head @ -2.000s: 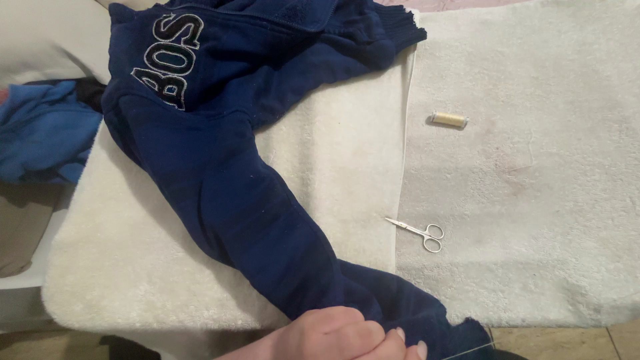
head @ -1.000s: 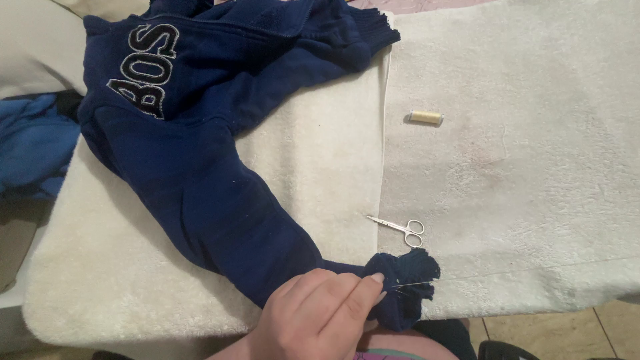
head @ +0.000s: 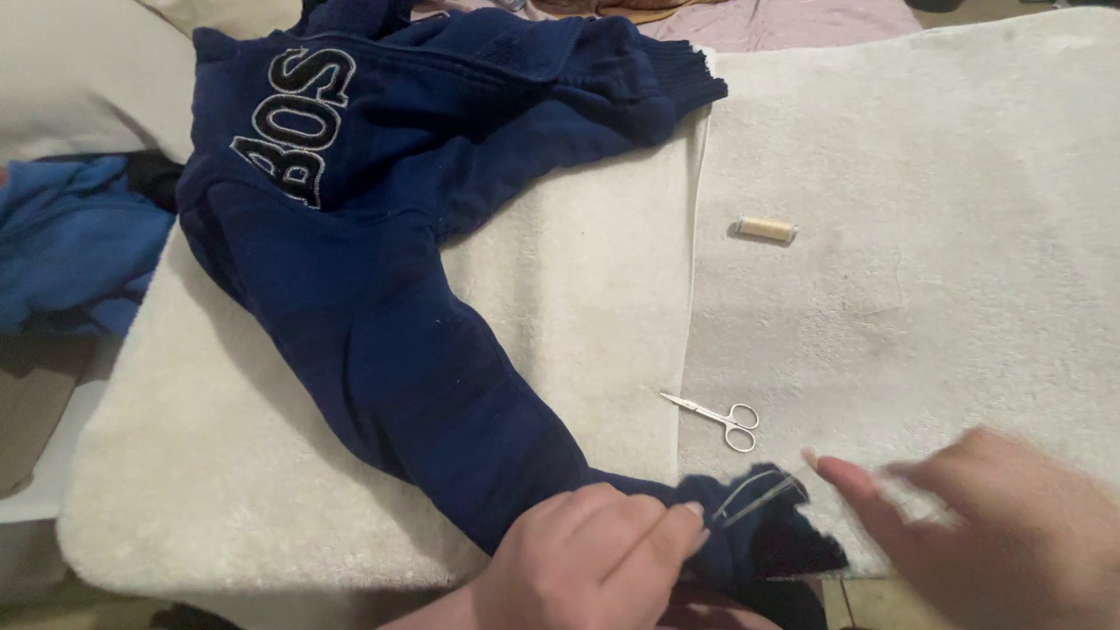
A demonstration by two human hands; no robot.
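A navy blue sweatshirt (head: pixel 350 289) with appliqué letters on its chest lies across a pale fleece cover, one sleeve running down to the near edge. My left hand (head: pixel 595 551) pinches that sleeve close to its frayed cuff (head: pixel 779 525). Loops of light thread (head: pixel 754 497) stand out from the cuff fabric. Blurred, my right hand (head: pixel 980 525) is just right of the cuff, thumb and fingers apart; whether a needle is between them cannot be made out. Small metal scissors (head: pixel 717 420) lie above the cuff, and a spool of pale yellow thread (head: pixel 766 229) lies farther back.
The fleece cover (head: pixel 919 350) has a seam or fold edge running front to back beside the scissors. At far left is a heap of blue cloth (head: pixel 70 245). Pink fabric (head: pixel 787 28) shows behind the cover, and tiled floor is below the near edge.
My right hand, out of view a second ago, is now beside the cuff. The thread that stretched off to the right now lies in slack loops at the cuff.
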